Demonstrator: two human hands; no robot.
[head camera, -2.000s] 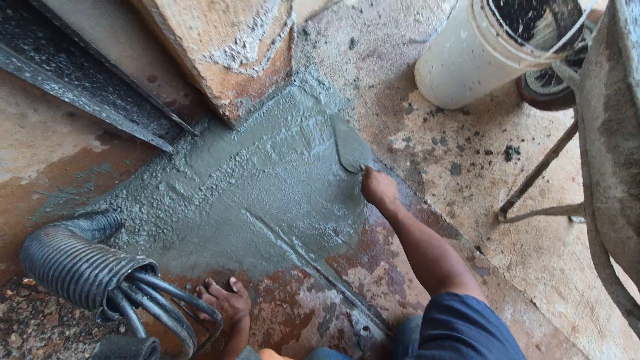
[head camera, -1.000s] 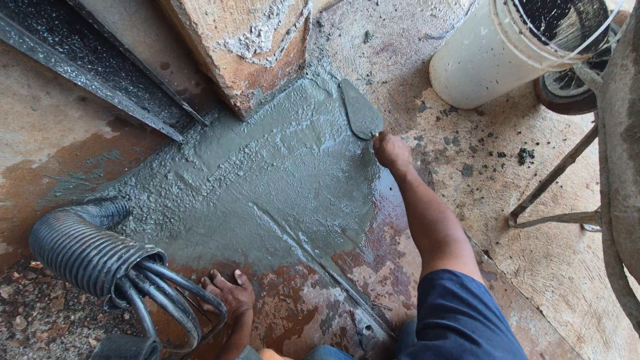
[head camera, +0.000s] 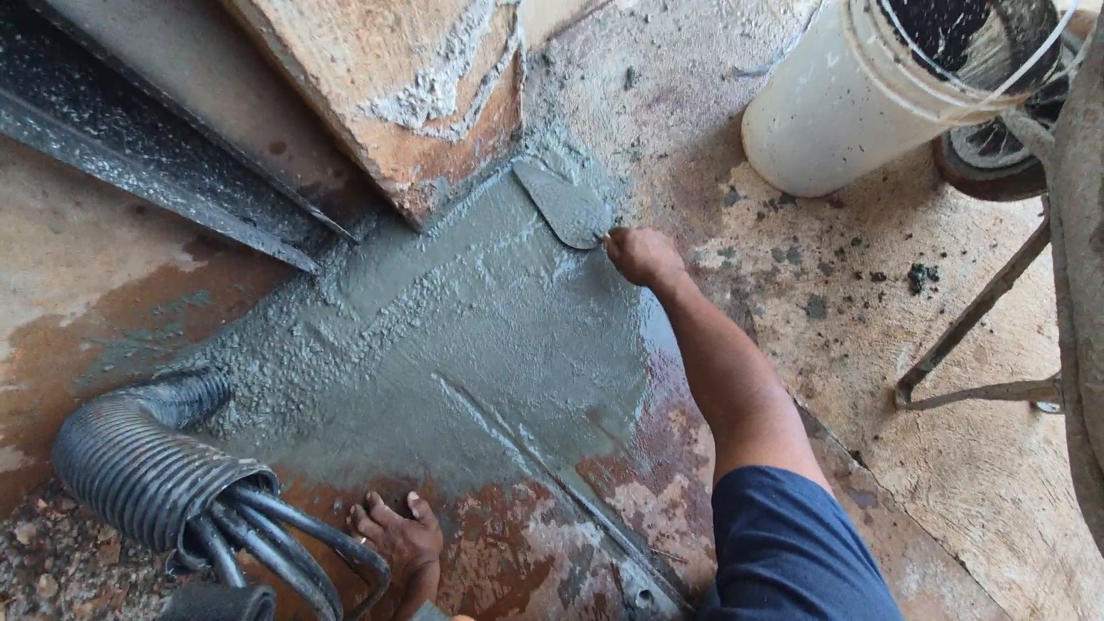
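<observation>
My right hand (head camera: 642, 256) is closed around the handle of a pointed masonry trowel (head camera: 565, 210). The trowel's blade lies flat on wet grey mortar (head camera: 483, 345), close to the foot of a rough pillar (head camera: 414, 95). Its tip points up and left, toward the pillar's corner. My left hand (head camera: 401, 535) is spread on the stained floor at the mortar's lower edge, palm down, with nothing in it. Beside it several black cables (head camera: 276, 535) come out of a corrugated conduit (head camera: 138, 457). A straight metal strip (head camera: 578, 500) runs from the mortar toward the lower right.
Dark metal channels (head camera: 172, 155) reach the mortar from the upper left. A white bucket (head camera: 828, 103) stands at the upper right, next to a wheel (head camera: 992, 159). The metal leg (head camera: 975, 319) of a mortar-stained wheelbarrow (head camera: 1082, 259) rests on the right. Mortar crumbs (head camera: 923, 276) dot the floor.
The trowel in my right hand has moved up and left, from the mortar's right edge toward the pillar's foot. My left hand has stayed on the floor by the cables.
</observation>
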